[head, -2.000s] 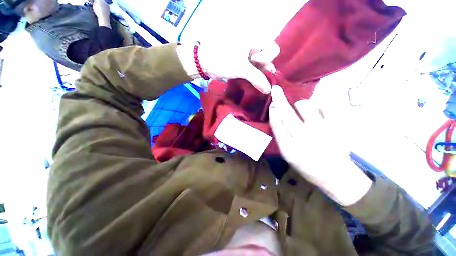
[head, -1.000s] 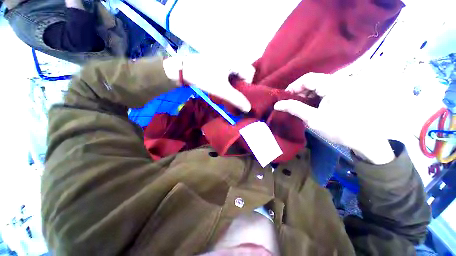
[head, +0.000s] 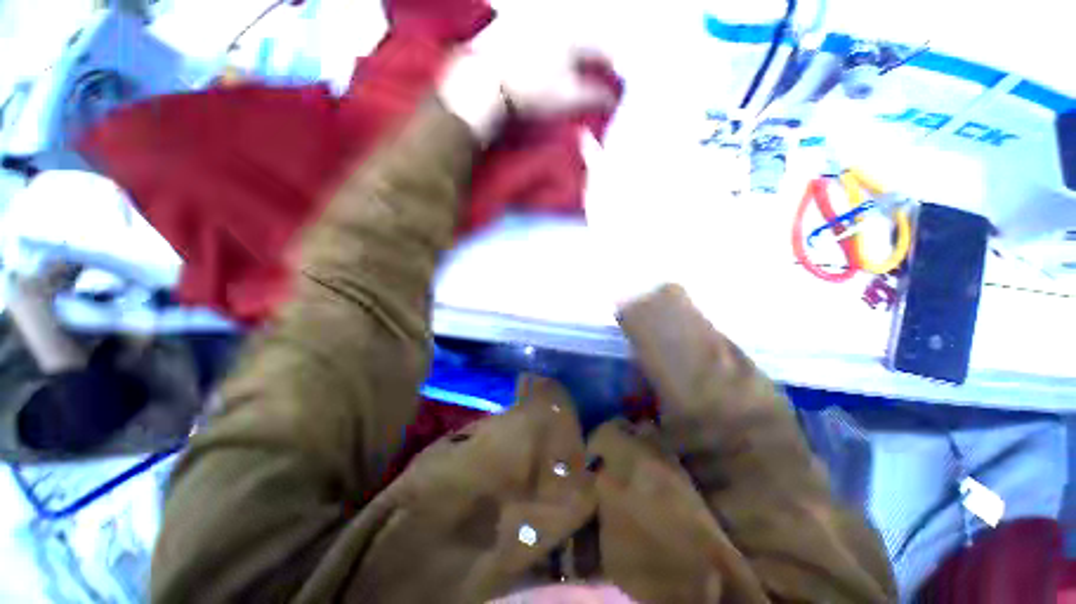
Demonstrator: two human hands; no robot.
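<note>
The dark red garment (head: pixel 224 177) lies spread over the white table (head: pixel 531 277), left of centre. My left hand (head: pixel 519 83) is blurred and overexposed at the top. Its fingers close on a red fold of the garment. My right hand (head: pixel 619 195) reaches up from its sleeve and is washed out against the white table, beside the garment's right edge. Its fingers cannot be made out, nor whether it touches the cloth. No white label shows on the garment.
Red-and-yellow-handled scissors (head: pixel 828 230), a small dark red item (head: pixel 879 293) and a black smartphone (head: pixel 940 293) lie right, below the JACK sewing machine (head: pixel 968 124). A blue crate (head: pixel 466 378) shows below the table edge. Red cloth (head: pixel 1003 569) lies lower right. A person (head: pixel 83 395) is left.
The view has shifted, bringing the machine and phone in. The garment has moved from near my lap onto the table, upper left. My hands have moved up and away from my body.
</note>
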